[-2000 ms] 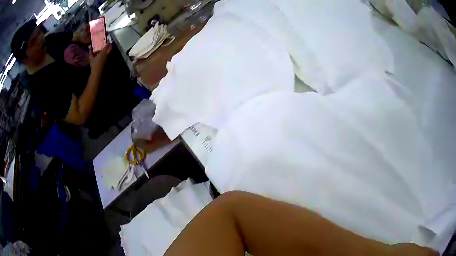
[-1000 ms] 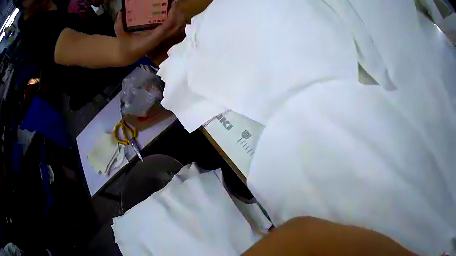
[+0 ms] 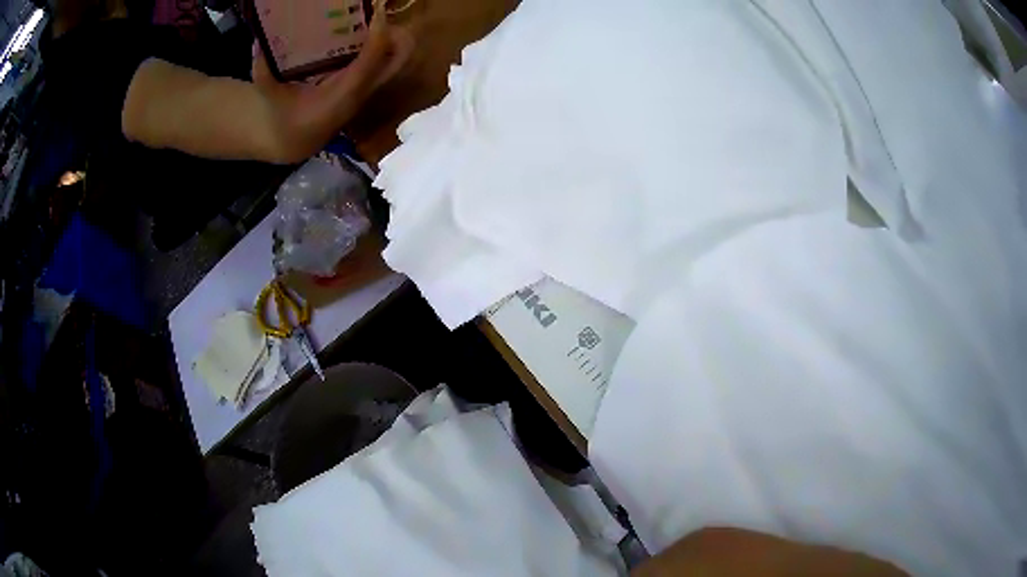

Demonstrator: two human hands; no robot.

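Large white fabric panels (image 3: 676, 147) cover most of the sewing table and reach the right and top edges of the picture. A bare part of the table (image 3: 566, 342) with printed marks shows between them. A pile of white fabric pieces (image 3: 417, 490) lies below the table edge at the bottom. Part of one of my arms enters at the bottom edge, bare skin against the white fabric; its hand is out of the picture. No hand of mine shows.
A white side table (image 3: 203, 291) at the left holds yellow-handled scissors (image 3: 284, 310), a crumpled clear plastic bag (image 3: 323, 214) and small cream fabric scraps (image 3: 231, 356). Another person's arm (image 3: 214, 111) holds a phone (image 3: 312, 34) at the upper left. A dark round seat (image 3: 338, 411) stands below.
The view has turned and moved closer to the side table and the other person's phone. The white panels now sit further right in the picture, and less of my arm shows.
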